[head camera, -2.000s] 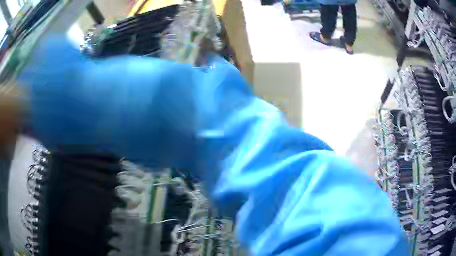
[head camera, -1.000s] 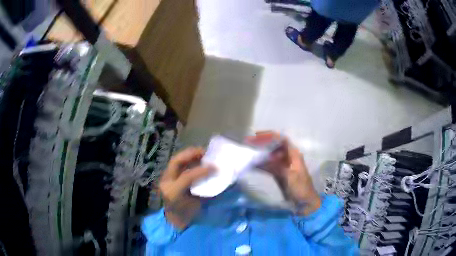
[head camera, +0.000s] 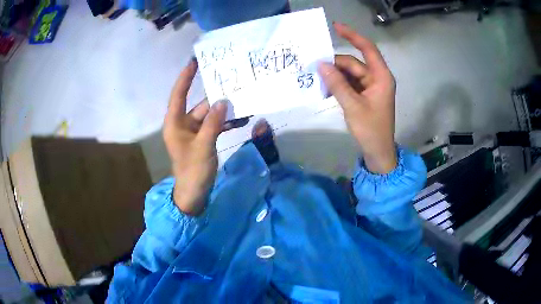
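A white paper label (head camera: 267, 62) with dark handwriting, including "53", is held up at the top centre, its written side facing me. My left hand (head camera: 193, 133) pinches its lower left corner, thumb on the front. My right hand (head camera: 365, 95) pinches its right edge, thumb on the front and fingers partly hidden behind. A small dark object shows just under the label by my left hand; I cannot tell what it is.
A brown carton (head camera: 92, 205) stands at the lower left. Slotted racks (head camera: 474, 208) with black and white slats are at the lower right. A blue-clothed person's part (head camera: 237, 12) is at the top edge. A dark metal frame (head camera: 415, 9) lies beyond, with blue items at the upper left.
The label has been opened out flat and raised, with both hands now at its sides. The view has turned, so the carton shows at lower left and the racks at left are gone.
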